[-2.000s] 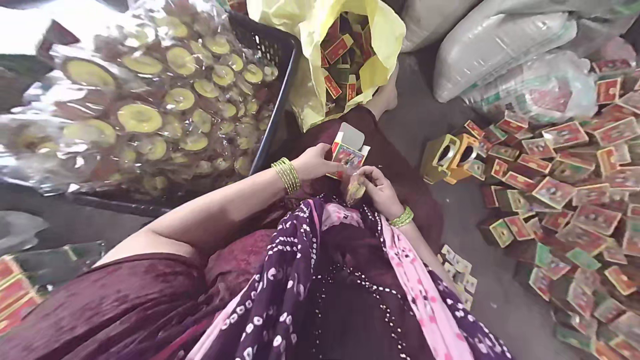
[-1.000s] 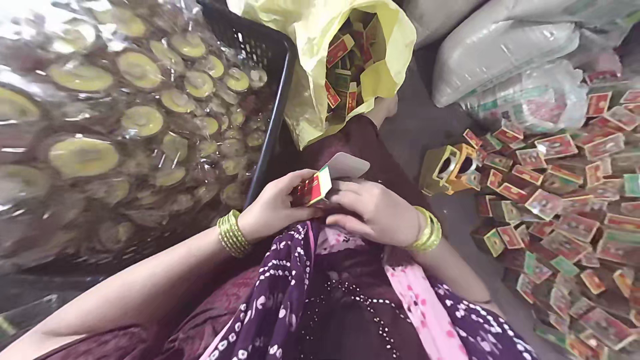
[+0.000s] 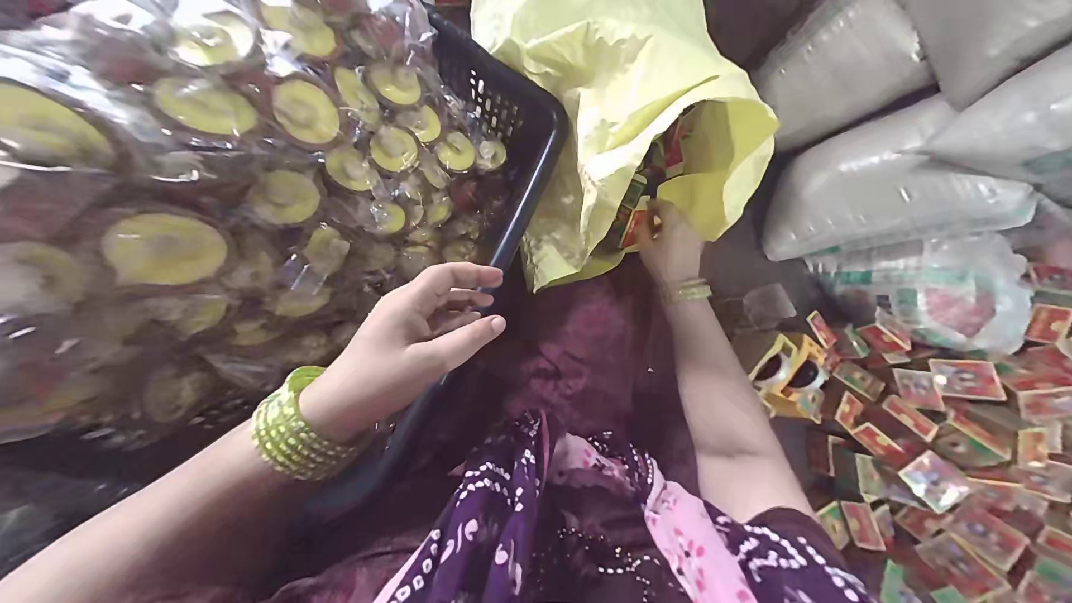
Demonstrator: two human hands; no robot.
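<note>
My left hand [image 3: 419,339] is empty, its fingers apart, by the rim of a black plastic basket [image 3: 536,176]. Clear plastic packets with round yellow pieces [image 3: 306,113] fill that basket. My right hand [image 3: 670,243] reaches to the mouth of a yellow sack [image 3: 729,167], its fingertips against a small red and yellow box [image 3: 634,224]. Whether the fingers grip this box or only touch it cannot be told. More small printed boxes [image 3: 674,146] lie inside the sack, partly hidden by its folds.
Many small red and green boxes [image 3: 967,378] are heaped on the floor at the right. Beside them stands a yellow carton with two round openings [image 3: 787,373]. Filled whitish sacks [image 3: 888,184] and a translucent plastic bag [image 3: 963,293] lie behind the heap.
My hands have parted from the small box they held together over the lap. The right hand has moved forward to the yellow sack, and the left hand is now empty near the basket.
</note>
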